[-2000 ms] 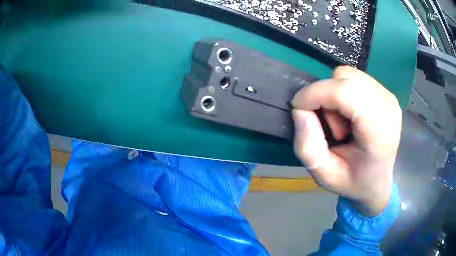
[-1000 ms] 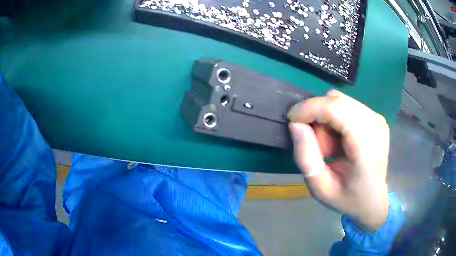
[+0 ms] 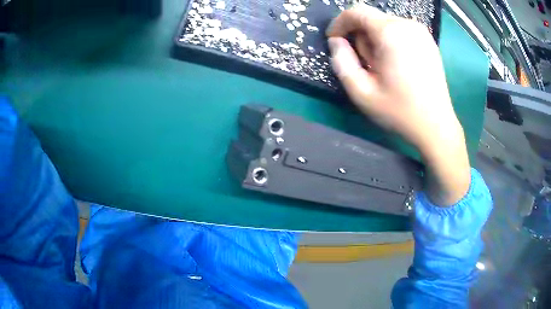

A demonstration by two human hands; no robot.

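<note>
A black block stack (image 3: 338,145) lies on the green mat, with ringed holes at its left end. Two small silvery bits (image 3: 342,171) show along its raised strip. My right hand (image 3: 386,72) is over the black parts tray (image 3: 241,57), above and left of my blue cuff. Its thumb and index fingertips are close together, slightly blurred; I cannot tell whether anything is between them. The cuff overlaps the block's right end and hides part of it. Many silvery fasteners (image 3: 296,21) lie scattered in the tray. My left hand is not in view.
The green mat (image 3: 139,139) has its front edge close to blue clothing (image 3: 199,265). A dark object (image 3: 78,15) stands at the upper left. Metal rails (image 3: 507,42) run at the upper right, beside a grey surface (image 3: 519,133). Floor with a yellow band shows below.
My right hand has left the block's strip and moved up over the tray. A second silvery bit now shows on the strip. The block and tray appear lower in the picture.
</note>
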